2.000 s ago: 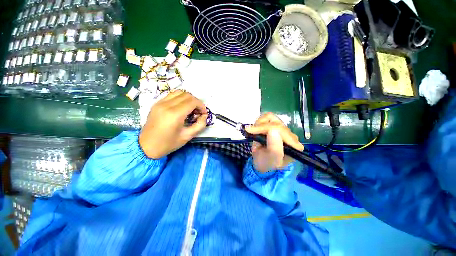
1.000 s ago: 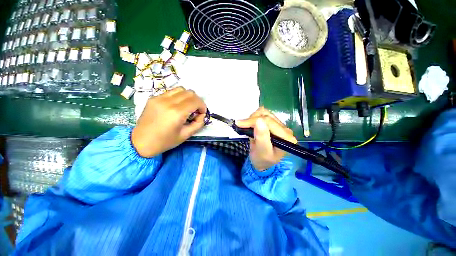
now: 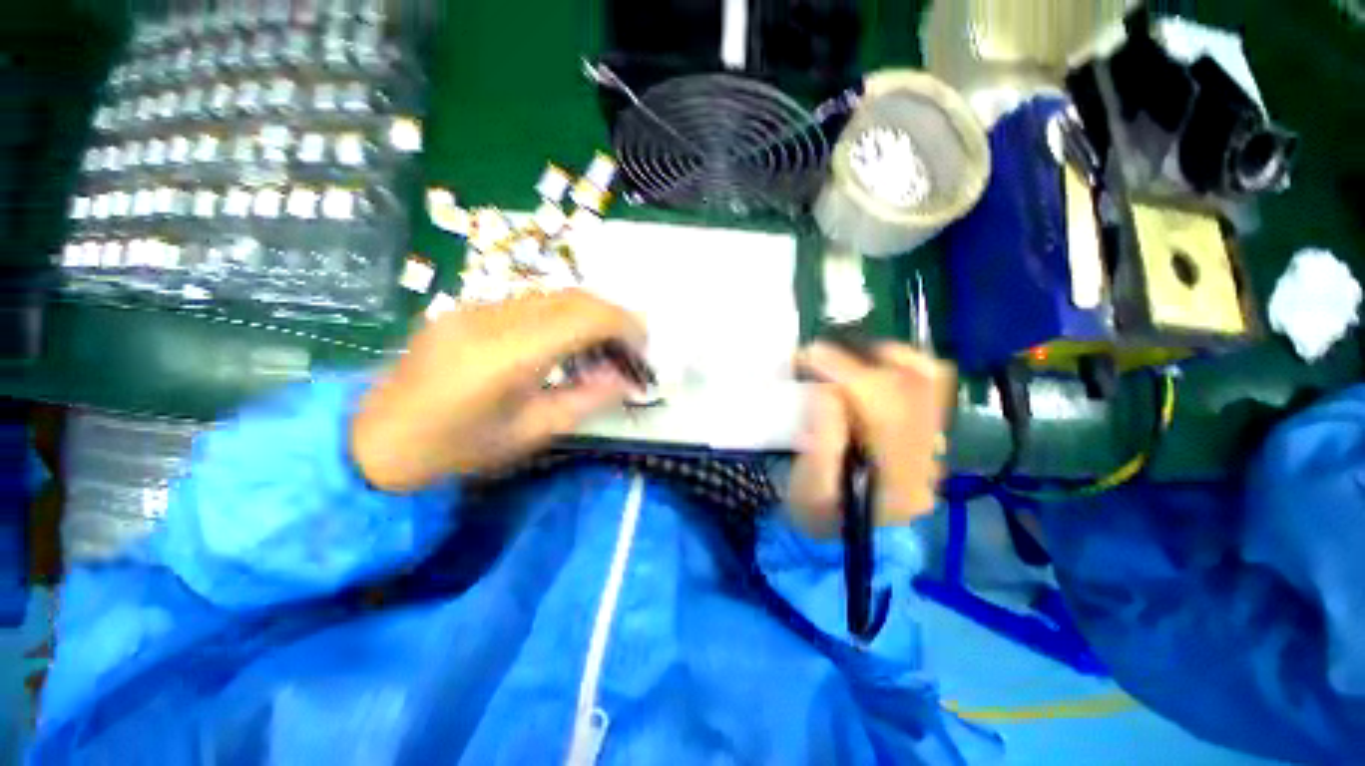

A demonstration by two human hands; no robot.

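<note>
My left hand is over the lower left of the white work sheet, pinching a dark round circuit board, blurred and partly hidden by the fingers. A small pale bit shows at its lower edge. My right hand is at the sheet's right edge, closed around the black soldering iron, whose handle and cord hang down toward my lap. The iron's tip cannot be made out. The iron is apart from the board. Small silver cells lie in a loose pile at the sheet's upper left.
Blister trays of cells stand at the left. A fume fan, a tip-cleaning pot, the blue soldering station, an iron stand with yellow sponge and a white crumpled lump line the back and right. Another person's blue sleeve is at right.
My right hand has moved right, taking the iron away from the board, and the iron's handle now points downward. My left hand still holds the board. The view has shifted and blurred.
</note>
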